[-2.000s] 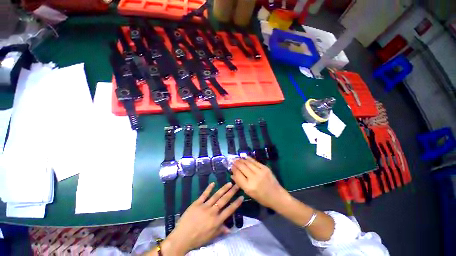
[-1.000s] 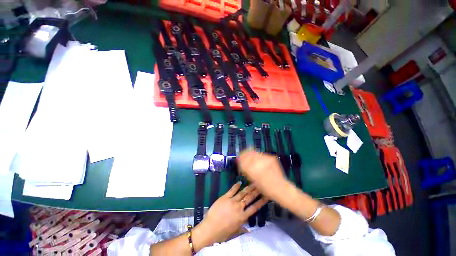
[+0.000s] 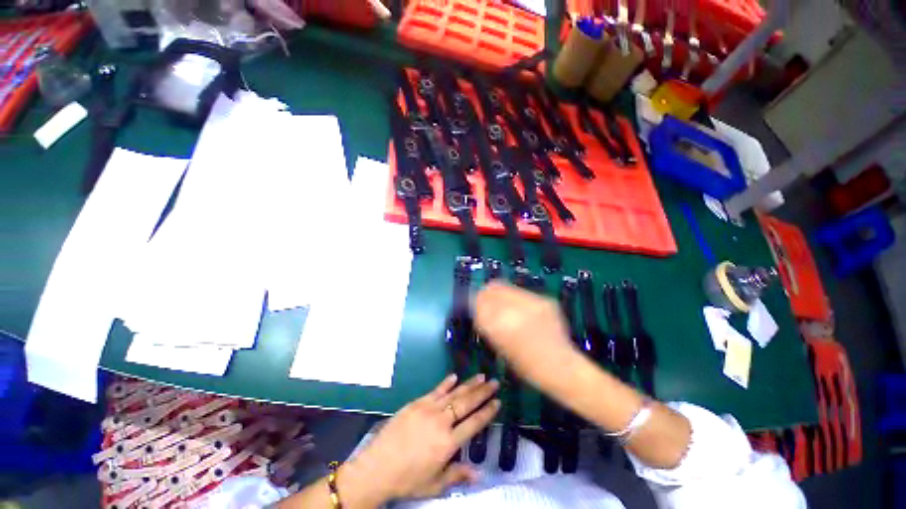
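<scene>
A row of smartwatches (image 3: pixel 643 348) with black straps lies flat along the near table edge. Their visible screens look dark. My right hand (image 3: pixel 524 330) is motion-blurred and curled over the left part of the row, hiding some watch faces. Whether it holds anything cannot be told. My left hand (image 3: pixel 437 434) lies palm down at the lower strap ends of the leftmost watches, fingers extended, with nothing seen in it. More watches (image 3: pixel 501 204) lie back-up in an orange-red tray (image 3: pixel 626 227) behind the row.
White paper sheets (image 3: pixel 356 298) lie at left. A blue bin (image 3: pixel 695 157) and brown cylinders (image 3: pixel 596 65) stand at back right. A clear bottle in a cream ring (image 3: pixel 732 286) stands at right, beside small white scraps (image 3: pixel 737 358). Another orange-red tray (image 3: pixel 472 32) is at the back.
The view has turned left. My right hand has moved left along the row. The left watch screens, bright and shiny before, now look dark. My left hand stays near the strap ends.
</scene>
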